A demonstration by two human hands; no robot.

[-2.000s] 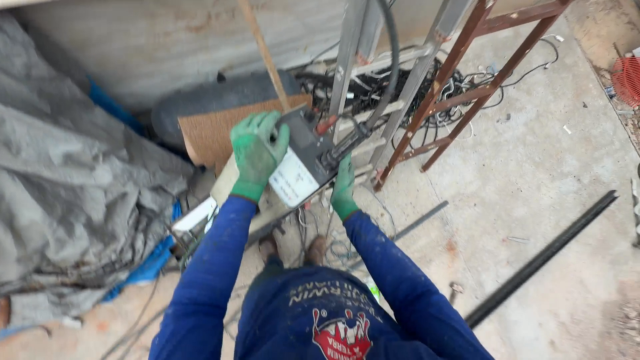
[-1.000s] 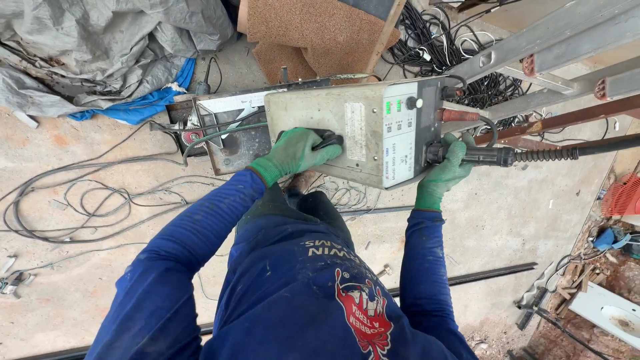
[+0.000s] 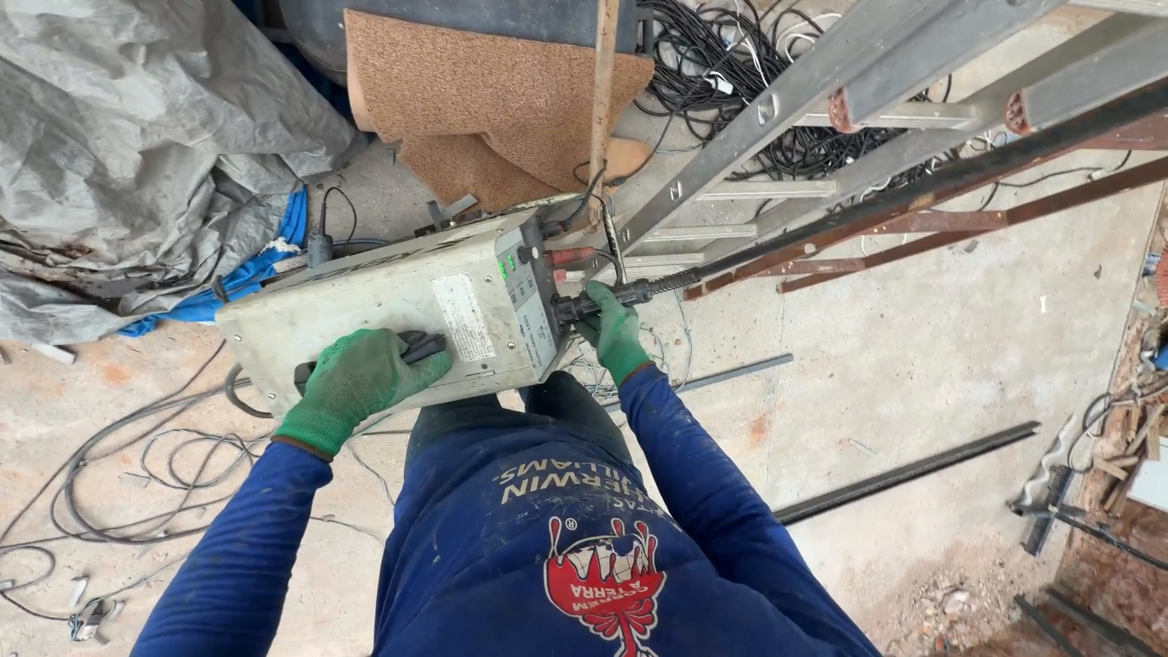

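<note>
My left hand [image 3: 370, 374], in a green glove, is closed around the black handle on the side of a beige welding machine [image 3: 383, 315]. Small green lights glow on the machine's front panel [image 3: 529, 297], beside a dark knob. My gloved right hand [image 3: 613, 330] grips the black cable connector [image 3: 602, 301] plugged into that panel. From the connector a thick black torch cable [image 3: 748, 255] runs up to the right. A red plug [image 3: 570, 256] sits above it on the same panel. The machine lies across in front of my thighs; what bears its underside is hidden.
An aluminium ladder [image 3: 748, 137] and a rusty brown metal ladder [image 3: 940, 221] lean at the upper right, near a heap of black cables [image 3: 721, 73]. Brown carpet [image 3: 474, 100] and a grey tarpaulin [image 3: 146, 137] lie at upper left. Loose cables [image 3: 100, 465] and a dark metal bar [image 3: 912, 470] are on the floor.
Both hands stay at the welding machine. My left hand, on the machine's top edge two seconds ago, is now at its side handle. The view has shifted and turned.
</note>
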